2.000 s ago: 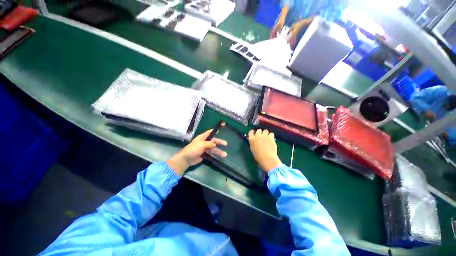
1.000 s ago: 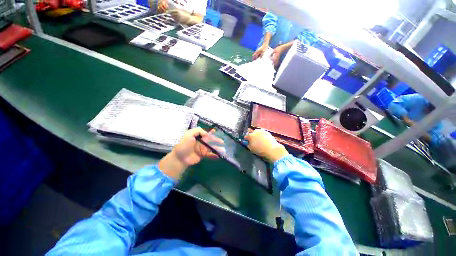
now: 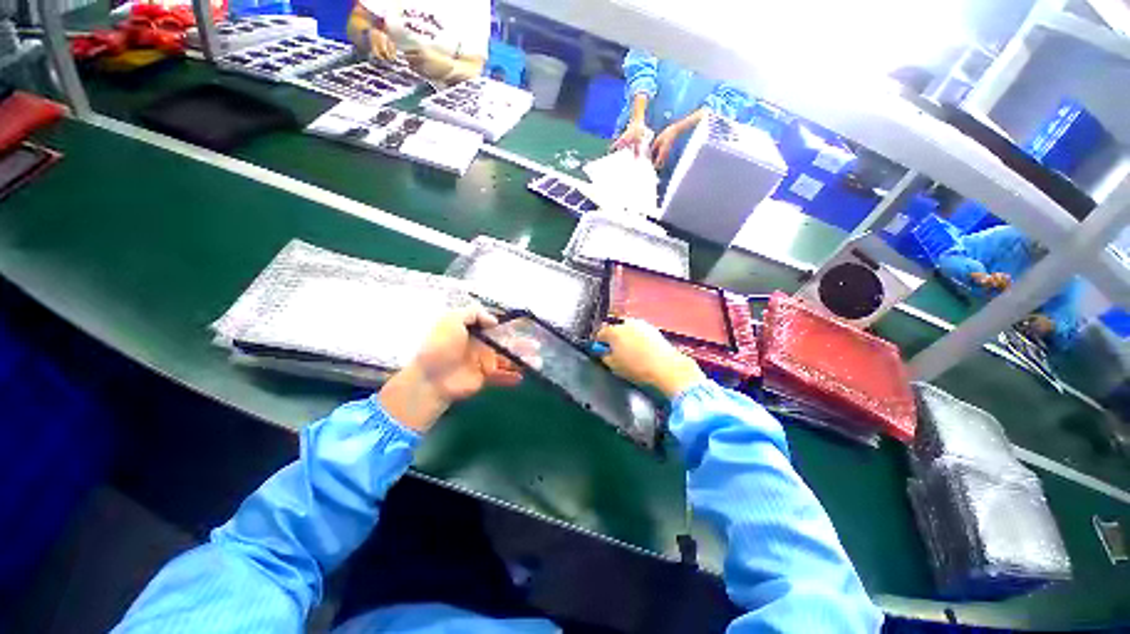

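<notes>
A touch panel (image 3: 576, 375), a dark grey see-through pane with a black border, is held tilted above the green bench. My left hand (image 3: 449, 359) grips its left end, with fingers under the pane. My right hand (image 3: 647, 352) is closed at the panel's upper edge. A small bit of blue, which looks like the cutters' handle (image 3: 601, 348), shows at its fingers; the cutters' tips are hidden. Another black-bordered panel (image 3: 673, 303) lies on red bubble wrap behind my right hand.
Clear bubble wrap stacks (image 3: 335, 303) lie left and behind the panel. Red bubble wrap (image 3: 836, 362) and silvery wrapped stacks (image 3: 991, 508) are at right. A white block stack (image 3: 722, 180), a round black-faced device (image 3: 853, 290) and people in blue sleeves are across the green bench (image 3: 112, 248).
The panel has been lifted off the bench and tilted, its left end raised in my left hand. My right hand stays at its upper edge. The camera view has shifted, showing more of the far side.
</notes>
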